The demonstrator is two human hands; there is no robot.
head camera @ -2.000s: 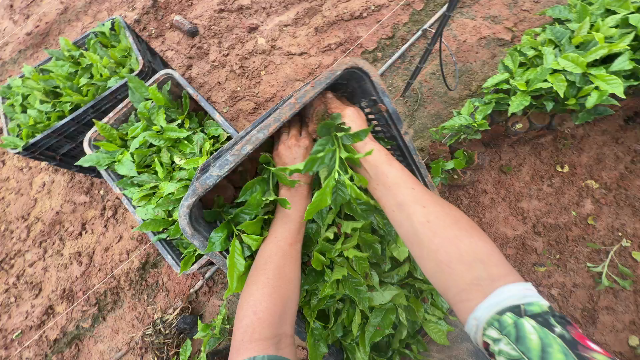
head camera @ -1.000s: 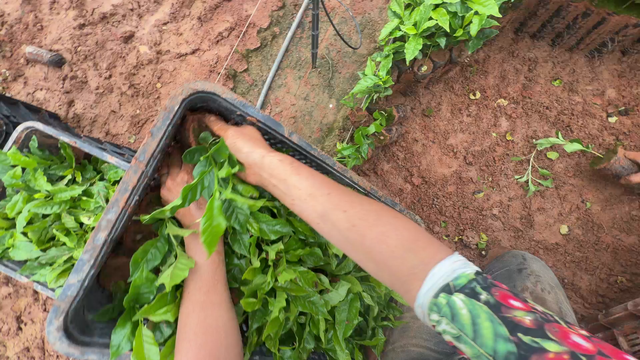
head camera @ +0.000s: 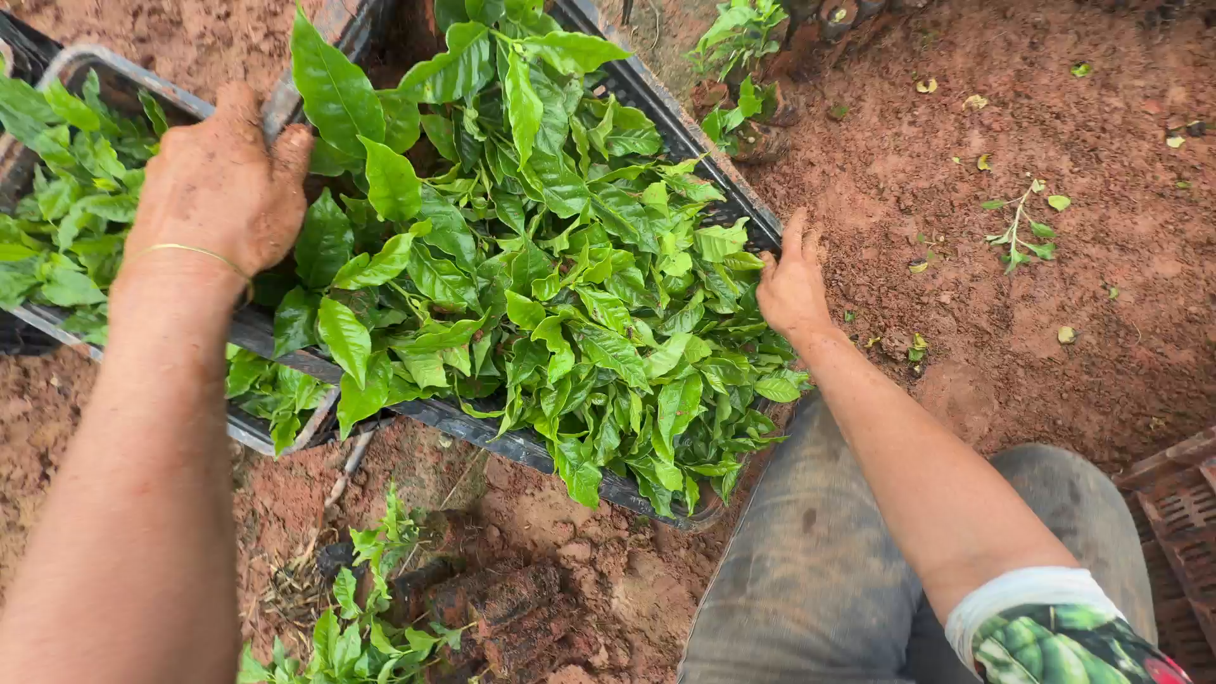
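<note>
A black plastic crate [head camera: 703, 157] full of leafy green seedlings [head camera: 570, 313] lies tilted across the middle of the view. My left hand [head camera: 223, 180], muddy and with a thin yellow band at the wrist, is on the crate's upper left rim, its thumb along the edge; its fingertips are partly hidden. On the crate's right long side, my right hand [head camera: 796, 280] has its fingers at the rim. Leaves cover most of the crate's inside.
Another crate of seedlings [head camera: 180, 90] sits at the left, partly under my left arm. Seedlings with soil root balls [head camera: 513, 608] lie on the reddish ground below. A cut sprig [head camera: 1021, 228] lies at the right, and a reddish-brown slatted crate [head camera: 1183, 532] stands beside my knee.
Both hands were inside the crate among the seedlings; now they are at its rims, apart from each other. The view has moved, and the root balls below have come into sight.
</note>
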